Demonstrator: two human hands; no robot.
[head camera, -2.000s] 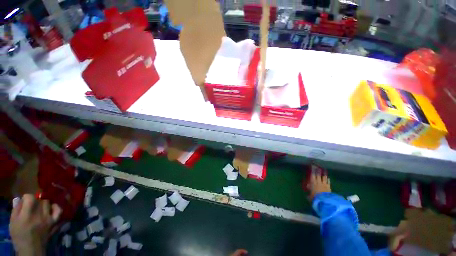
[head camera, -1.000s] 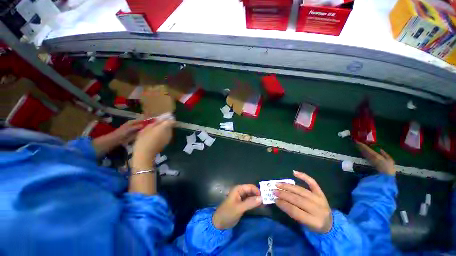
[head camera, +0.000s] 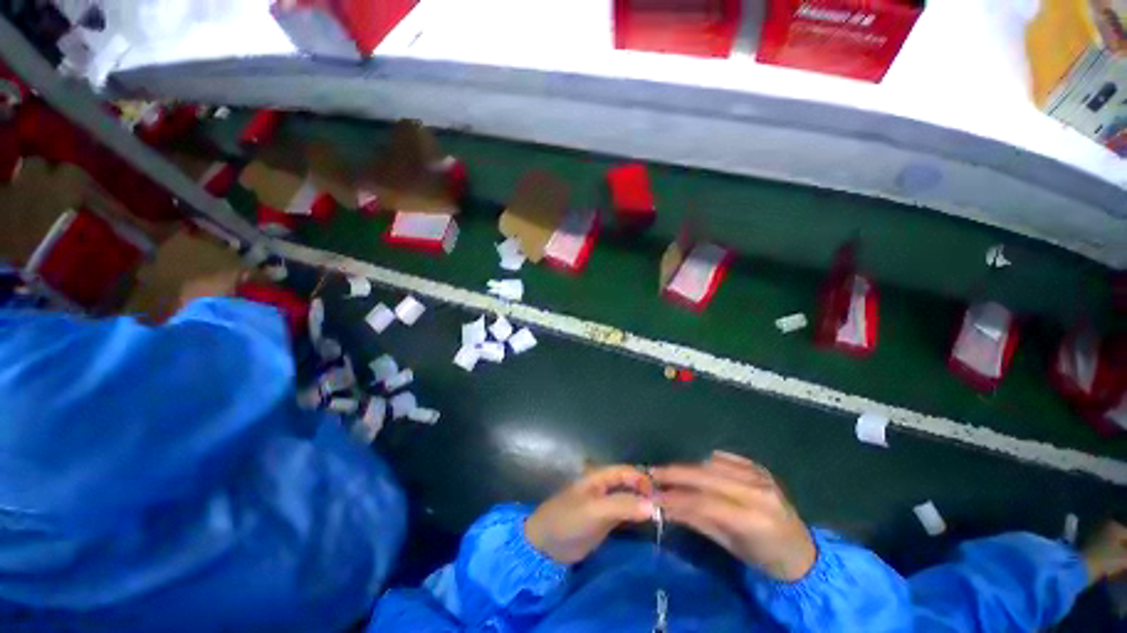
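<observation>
My left hand and my right hand meet at the bottom centre, above the dark green work surface. A thin white slip shows nearly edge-on between their fingertips. My left fingers pinch it; my right fingers are stretched out against it and slightly blurred. Print on the slip cannot be read at this angle.
Open red cartons, one ahead of me, lie on the green belt. Small white papers are scattered by the pale strip. A person in a blue smock is at left. Another person's hand is at far right.
The slip, flat and facing me before, is now edge-on between my hands. Cartons on the belt have shifted. The left neighbour's hands have moved left, and the right neighbour's hand has moved right and down.
</observation>
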